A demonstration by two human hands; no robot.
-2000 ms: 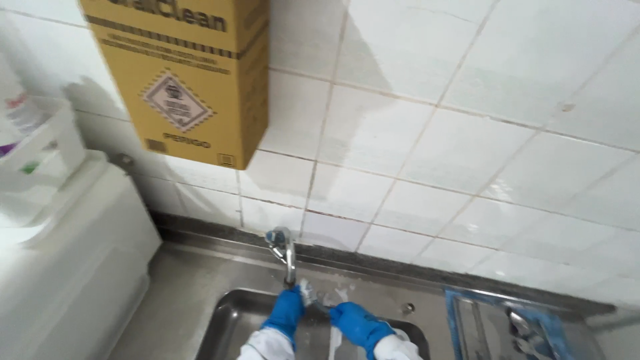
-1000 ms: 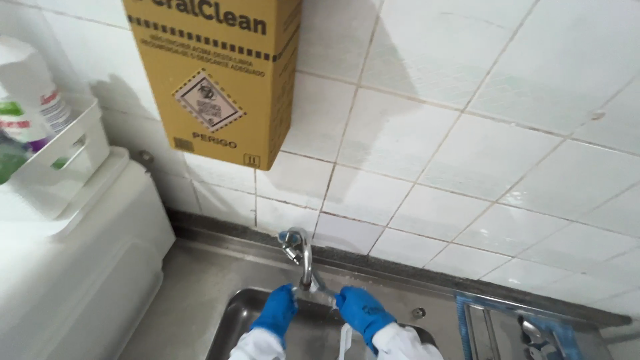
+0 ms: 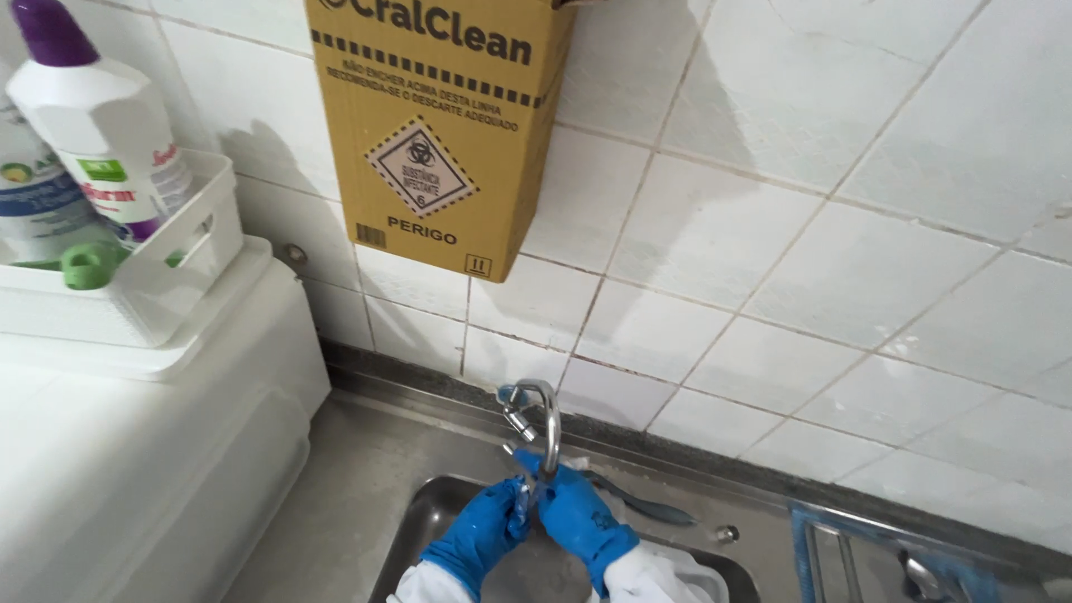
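Observation:
Below the curved chrome faucet [image 3: 548,419], both my hands are close together over the stainless steel sink basin [image 3: 435,502]. My left hand [image 3: 481,528], in a blue glove, has its fingers closed on a small, shiny, clear-looking item [image 3: 523,502] that I cannot identify. My right hand [image 3: 582,519], also in a blue glove, is at the faucet's spout and beside that item; its fingers are partly hidden. A grey-handled tool, perhaps a brush [image 3: 645,504], lies on the sink's back ledge, right of my right hand. A white plastic container [image 3: 699,574] shows partly behind my right sleeve.
A yellow cardboard infectious-waste box [image 3: 435,151] is up against the tiled wall. At the left, a white basket [image 3: 167,293] with bottles and a green-handled item [image 3: 88,266] stands on a white appliance or cabinet [image 3: 167,435]. A blue-edged tray [image 3: 804,544] with metal instruments lies at the right.
My hands have come closer together under the faucet; a second ago they were apart, one on each side of the spout. The grey-handled tool now shows on the ledge. The view has shifted somewhat.

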